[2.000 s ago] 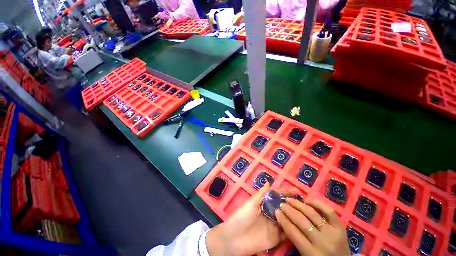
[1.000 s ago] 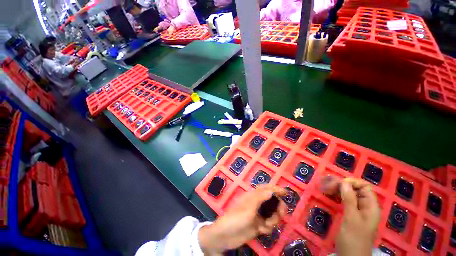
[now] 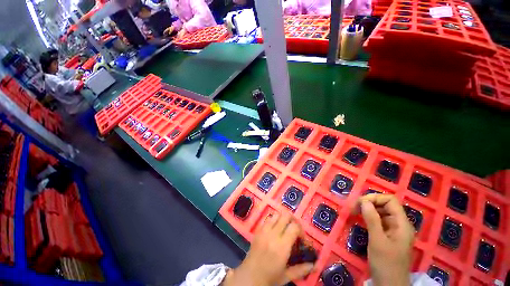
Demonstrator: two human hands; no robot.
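Note:
A red-orange tray [image 3: 321, 204] holds dark watch cases [image 3: 324, 217], most with a ring showing; the one in the near-left corner pocket [image 3: 242, 206] shows a plain dark face. The pocket beside it is empty, partly behind my left fingers. My left hand [image 3: 274, 248] is over the tray's near-left part, a dark watch case [image 3: 302, 254] between thumb and fingers, blurred and partly hidden. My right hand [image 3: 388, 229] is above the tray's middle, thumb and finger pinched on a faint, blurred piece that looks like clear film [image 3: 357, 207].
A grey post [image 3: 275, 67] stands behind the tray, with a black holder [image 3: 261, 106] and white strips [image 3: 244, 146] beside it. A paper slip [image 3: 216, 182] lies left. Two trays [image 3: 163, 142] lie further left; stacked trays [image 3: 419, 70] stand back right. People in pink sit across the bench.
My hands have parted from working together on one case. My right hand moved right and up with the film. My left hand turned palm-down over the tray with the case.

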